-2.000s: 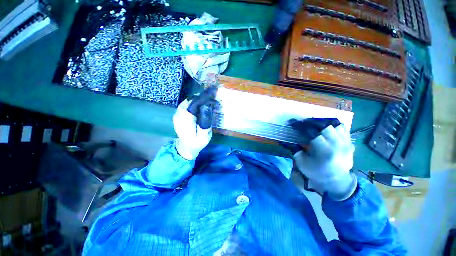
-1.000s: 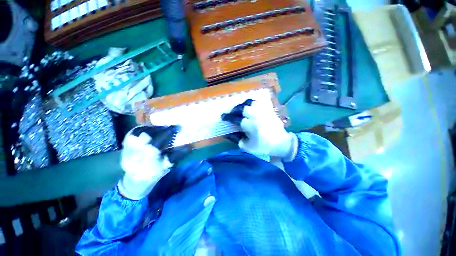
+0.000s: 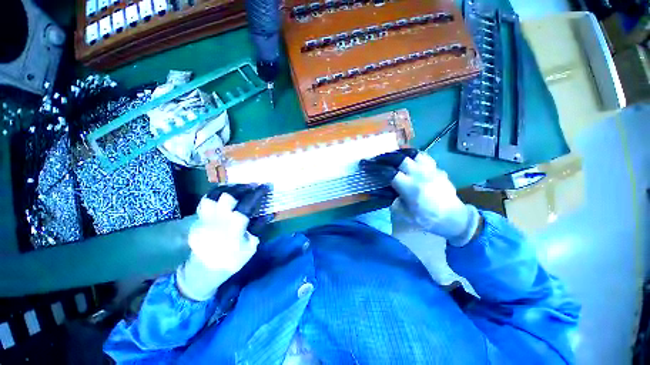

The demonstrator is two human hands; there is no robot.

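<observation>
The silver-white ribbed heat sink (image 3: 313,171) lies in the orange-brown assembly jig (image 3: 306,142) at the bench's front edge. My left hand (image 3: 224,235), in a white glove with dark fingertips, grips the heat sink's left end. My right hand (image 3: 427,192), gloved the same way, grips it near the right end, with the fingertips on its top face. The thumbs are mostly hidden. The jig's upper edge and its metal end fittings show beyond the heat sink.
Black screw tray (image 3: 128,185) at left; green frame plate (image 3: 117,132) over it and crumpled cloth (image 3: 192,128). Electric screwdriver (image 3: 264,36) hangs behind the jig. Stacked component fixtures (image 3: 385,53) behind; dark slotted cover plate (image 3: 470,107) and thin tool (image 3: 442,135) at right. Cartons (image 3: 545,192) beyond.
The view has swung toward the right, and the jig appears tilted the other way. My right hand has shifted toward the heat sink's right end since one second ago. Both hands stay on it.
</observation>
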